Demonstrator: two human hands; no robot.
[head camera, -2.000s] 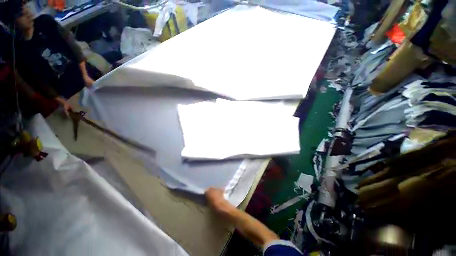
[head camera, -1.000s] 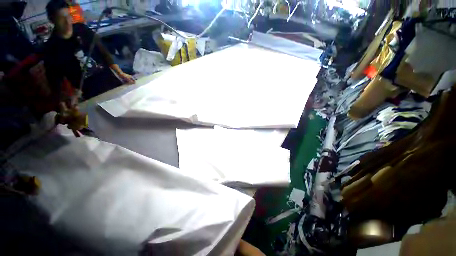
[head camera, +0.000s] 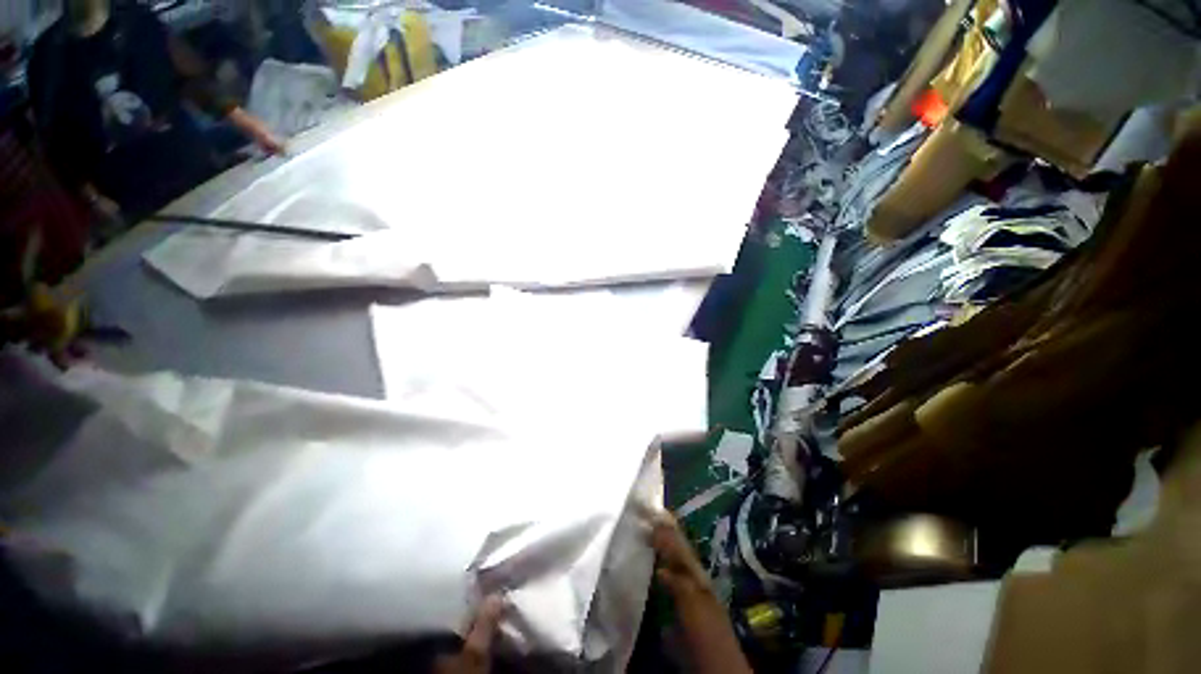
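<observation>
A large pale cloth sheet (head camera: 303, 507), crumpled and satiny, lies across the near part of the table. My right hand (head camera: 674, 556) grips its right edge near the bottom centre. My left hand (head camera: 483, 629), cut off by the bottom edge, is at the sheet's near side; its fingers meet a raised fold. A smaller glare-white stack (head camera: 553, 349) lies beyond the sheet, partly covered by it. Behind is the large bleached lay (head camera: 566, 158), its near-left corner folded. Grey cloth (head camera: 264, 340) shows between them.
A person (head camera: 125, 99) stands at the far left, one hand at the table edge. A long dark strip (head camera: 257, 228) lies on the lay's left part. Green floor (head camera: 751, 336) with scraps, a pale pole (head camera: 819, 283) and stacked fabric (head camera: 1014, 283) are on the right.
The near sheet has come forward over more of the white stack. Both my hands now show at its near right part. The dark strip now lies on the lay's left side.
</observation>
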